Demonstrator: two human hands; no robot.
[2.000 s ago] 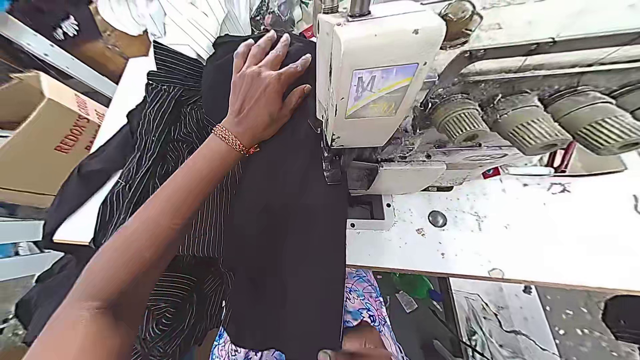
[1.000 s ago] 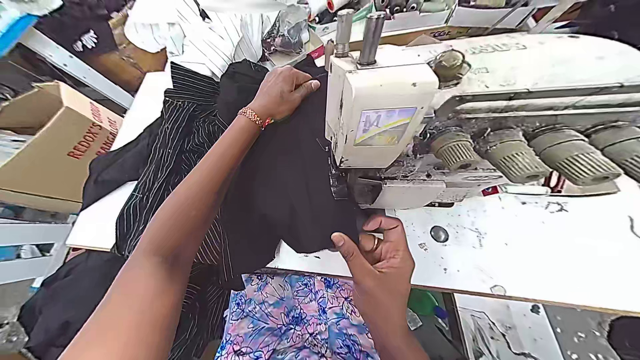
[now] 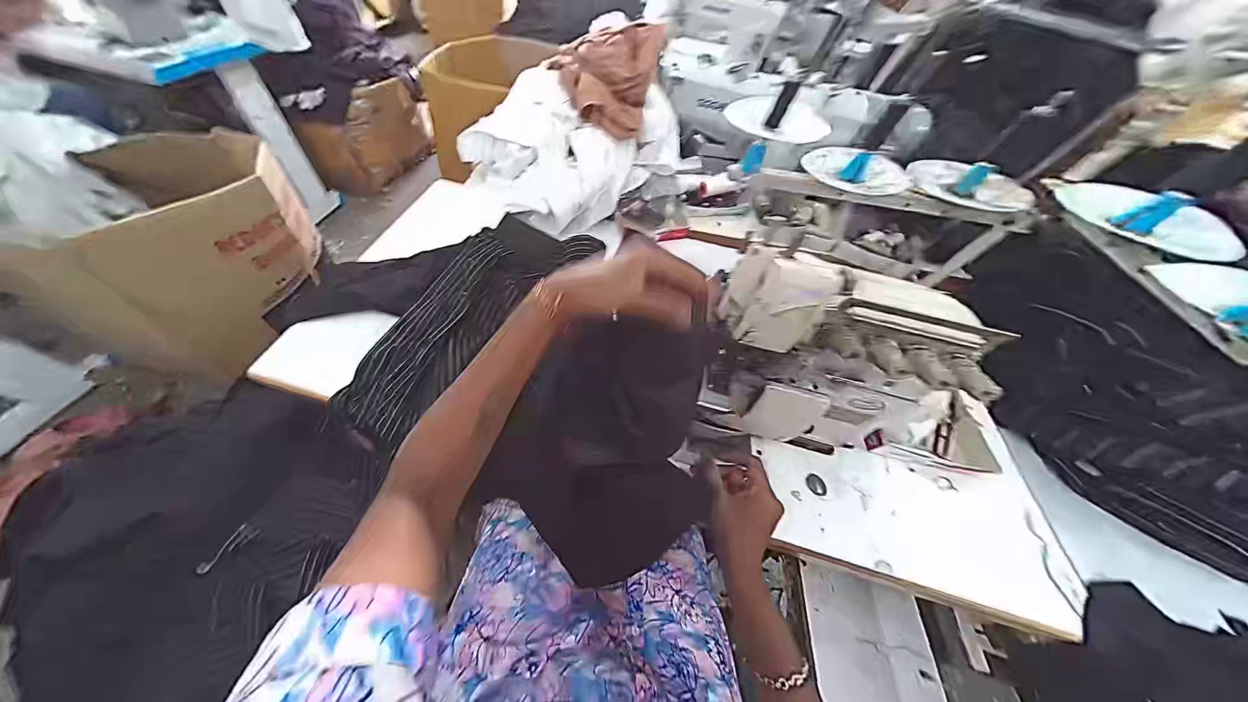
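Black fabric hangs between my two hands in front of the sewing machine, its lower part over my lap. My left hand, blurred, grips the fabric's upper edge to the left of the machine head. Lower down, my right hand pinches the fabric's right edge beside the front of the machine bed. Black pinstriped fabric lies on the table to the left of my left forearm. The needle area is partly hidden and blurred.
A cardboard box stands at the left. White cloth is heaped behind the table. Thread stands with white discs are at the back right. Dark fabric lies on the far right and lower left.
Both hands now hold the black fabric up off the table, in front of the machine; a second ago it lay beside the needle area. The view has swung up and widened.
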